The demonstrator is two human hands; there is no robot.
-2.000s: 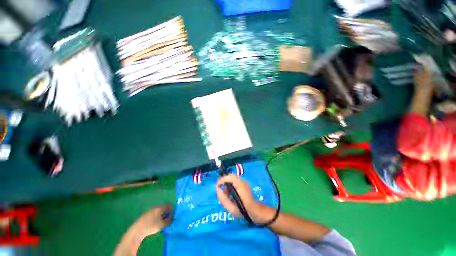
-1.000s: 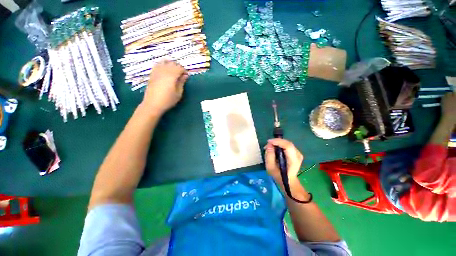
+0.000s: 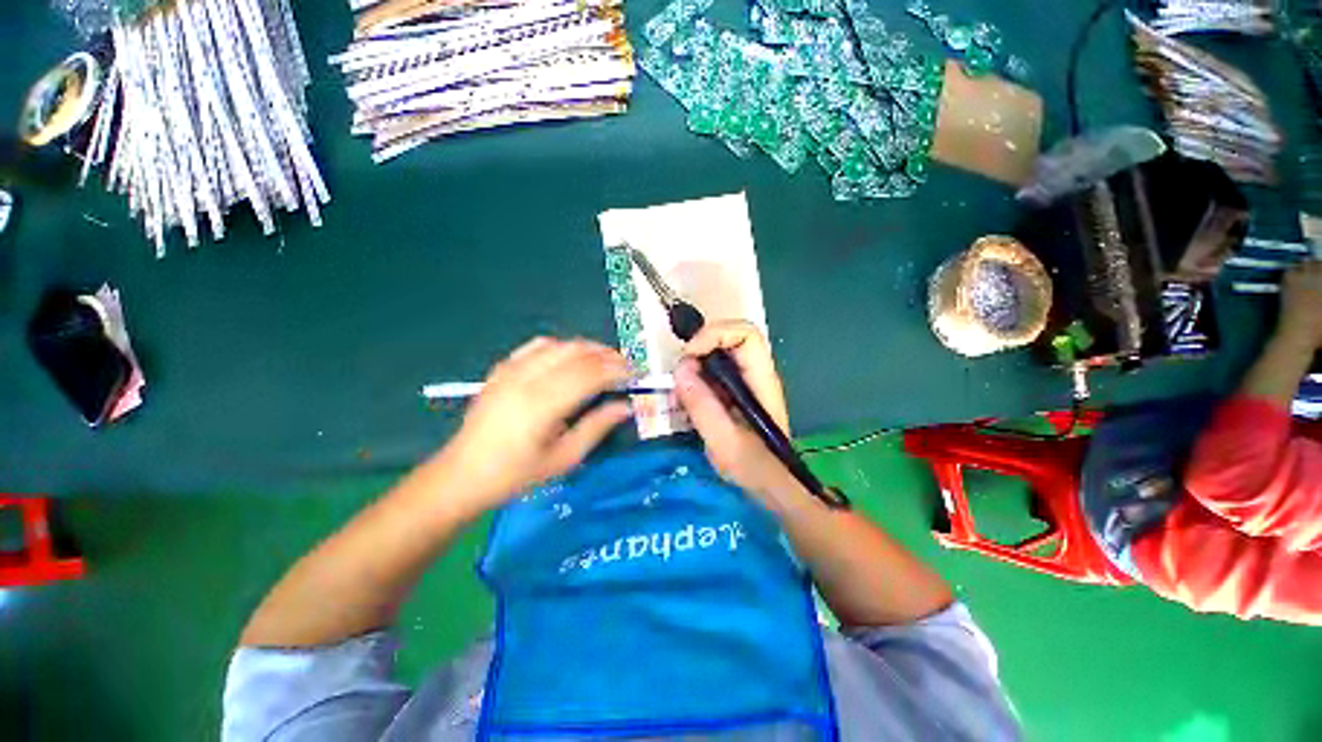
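My left hand (image 3: 544, 410) holds a white LED strip (image 3: 452, 390) that sticks out to its left and reaches the lower part of the fixture. My right hand (image 3: 734, 394) holds the soldering iron (image 3: 757, 413), its tip pointing up and left over the fixture, near the top of the board row. The fingers of my right hand are at the strip's right end. The pale backing board (image 3: 721, 232) lies at the bench edge, with a row of green control boards (image 3: 624, 297) along its left side. My hands hide its lower part.
Pile of LED strips (image 3: 486, 70) at the back; finished strip assemblies (image 3: 218, 109) at back left. Green PCB heap (image 3: 826, 94) and brown block (image 3: 986, 123) at back right. Round tin (image 3: 992, 296) and dark stand (image 3: 1116, 261) at right. Phone-like item (image 3: 80, 355) far left. Person in red (image 3: 1261, 507) at right.
My left hand has come from the strip pile to the fixture with one strip. My right hand has moved left with the iron, over the fixture. The view has shifted.
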